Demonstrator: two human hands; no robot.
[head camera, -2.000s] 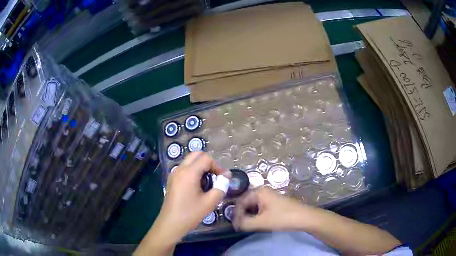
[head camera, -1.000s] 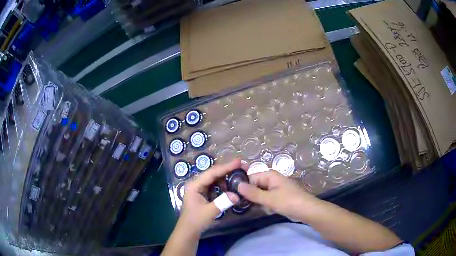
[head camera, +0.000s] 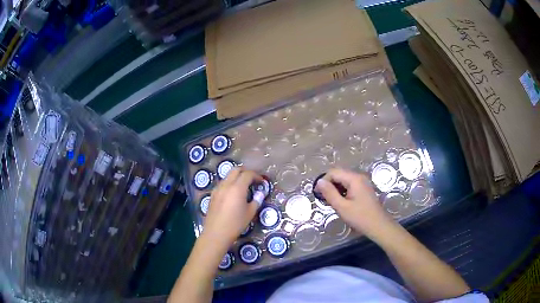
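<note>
A clear blister tray (head camera: 408, 130) lies in front of me, with several round components (head camera: 277, 244) face up in pockets at its left and near-left side. My left hand (head camera: 228, 204), with a white band on a finger, is over the left part of the tray and holds a dark round component (head camera: 261, 187) at its fingertips. My right hand (head camera: 349, 198) is over the middle of the tray and holds another dark round component at its fingertips, partly hidden by the fingers. Bright glare shows on pockets in the middle and at right.
Stacked trays (head camera: 89, 207) stand at left, with white labels and blue dots. Laid-aside cardboard (head camera: 290, 41) lies beyond the tray. Marked cardboard sheets (head camera: 485, 89) are piled at right. A second tray stack (head camera: 172, 18) is farther back. Pale strips (head camera: 172, 121) cross the green surface.
My hands were together over the near-left part of the tray and have moved apart, the right hand to the right. More components now show face up in the near-left pockets.
</note>
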